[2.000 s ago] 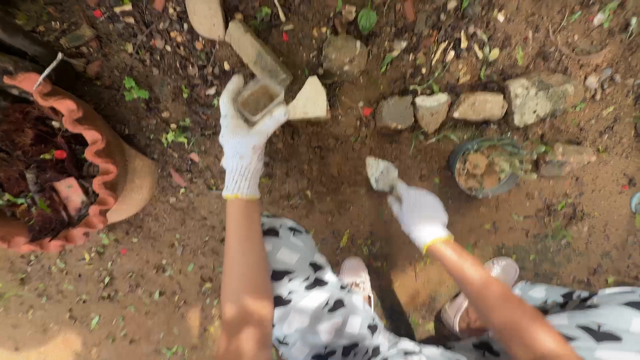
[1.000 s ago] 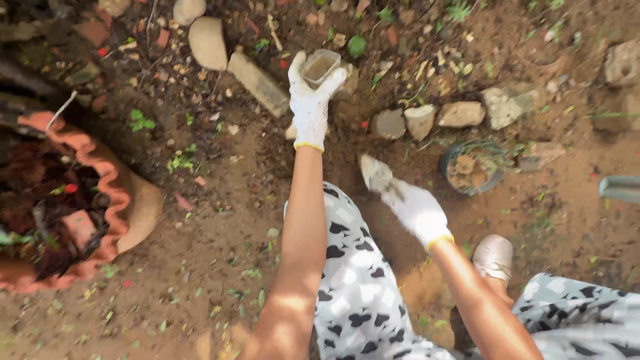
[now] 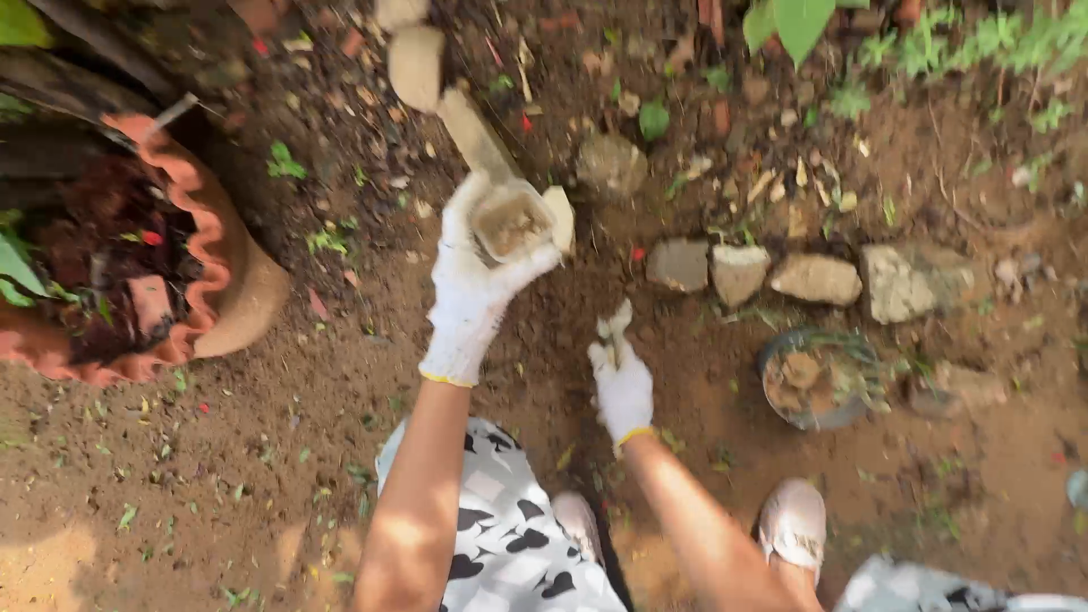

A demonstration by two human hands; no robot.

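Note:
My left hand point(image 3: 480, 285), in a white knit glove, grips a small clear plastic container point(image 3: 512, 223) with some brownish material inside. The container is above the near end of a long stone point(image 3: 476, 136), beside a pale stone point(image 3: 558, 219). Lower and to the right, my right hand point(image 3: 623, 391), gloved the same way, is closed around the handle of a small trowel point(image 3: 615, 327). The trowel's blade points away from me and looks narrow and blurred, over bare brown soil.
A scalloped terracotta pot point(image 3: 208, 246) stands at the left. Several stones, among them a tan one point(image 3: 816, 279), form a row at the right. Nearer is a dark round pot point(image 3: 807, 378) with soil and a plant. My shoes point(image 3: 792, 523) are at the bottom.
Since one second ago, my left hand has come back nearer with the container, beside the pale stone. The trowel has turned, so its blade looks narrower than before.

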